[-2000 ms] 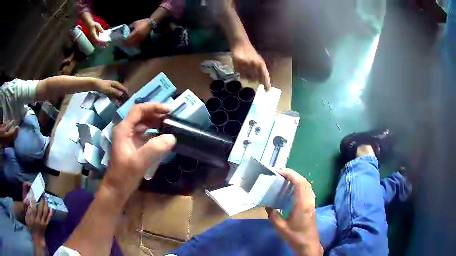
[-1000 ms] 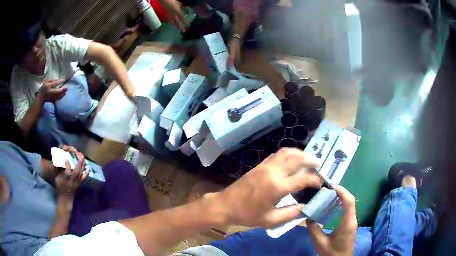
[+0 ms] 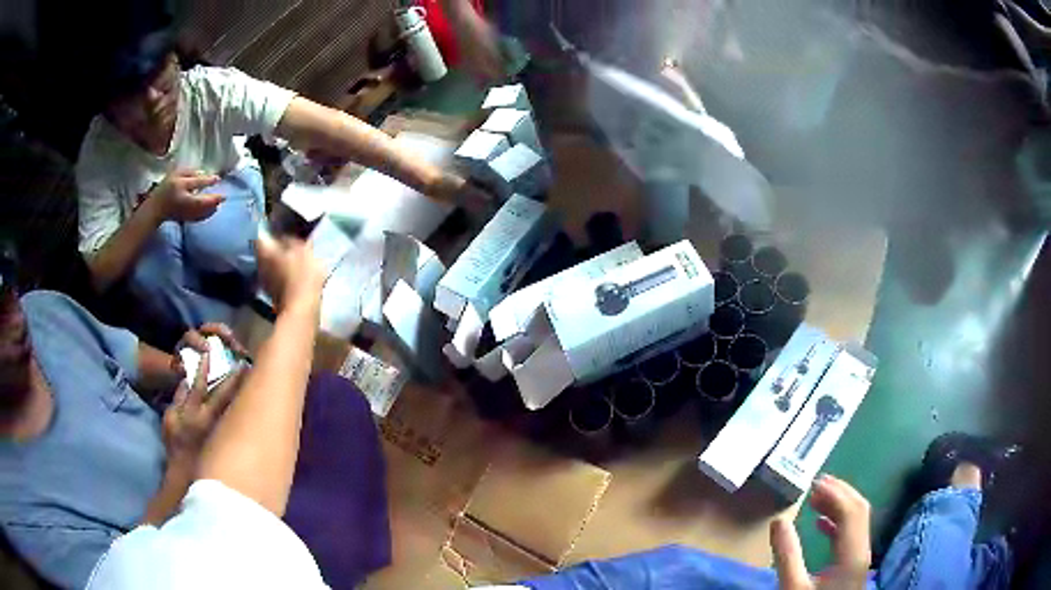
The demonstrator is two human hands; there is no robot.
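My left hand is blurred at the end of my outstretched arm, beside pale open cartons at the left; whether it holds one I cannot tell. My right hand is at the lower right, fingers apart and empty, just below the near ends of two cartons. These two long pale cartons lie side by side with closed near ends and dark product pictures. More cartons with loose flaps lie over the black tubes, which stand upright in a cluster with round open mouths.
Brown cardboard lies underneath, with a folded flap at the near edge. A person in a white shirt reaches across at upper left. Another in grey-blue holds a small carton. A blurred pale object is at upper centre.
My left hand has left the right-hand carton and swung far left. My right hand has let go. The black cylinder and the open flaps seen earlier there no longer show. The view has shifted left.
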